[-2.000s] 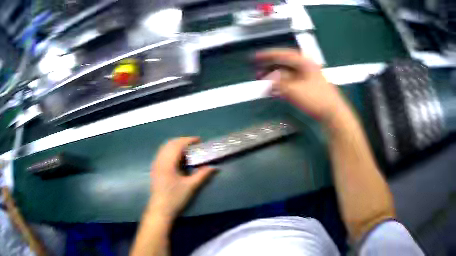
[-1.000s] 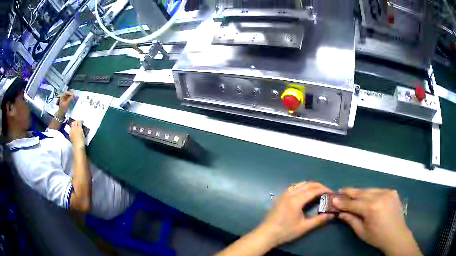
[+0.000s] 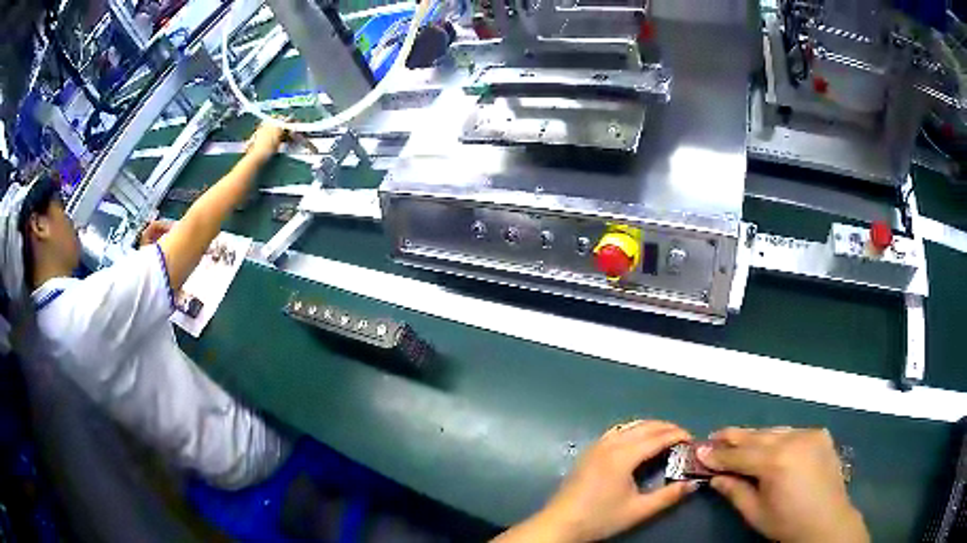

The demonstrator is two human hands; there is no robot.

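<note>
A bar module (image 3: 679,463) lies on the green bench at the lower right, mostly hidden by my hands. My left hand (image 3: 615,477) grips its near end between thumb and fingers. My right hand (image 3: 779,477) is beside it, its fingertips pressing a small reddish-brown block (image 3: 702,458) against the bar. A set-aside bar module (image 3: 345,323) with a row of pale round marks lies on the bench left of my hands.
A silver machine (image 3: 562,202) with an emergency stop button (image 3: 616,252) stands behind the white rail (image 3: 594,339). A switch box (image 3: 875,244) is at the right. A neighbouring person (image 3: 117,329) sits at the left by a paper sheet (image 3: 215,278). Stacked bars (image 3: 949,504) show at the right edge.
Since one second ago, the neighbouring person's arm has stretched out over the rail. My hands stay together on the bar with a small shift. Two seconds ago my right hand was away from the bar.
</note>
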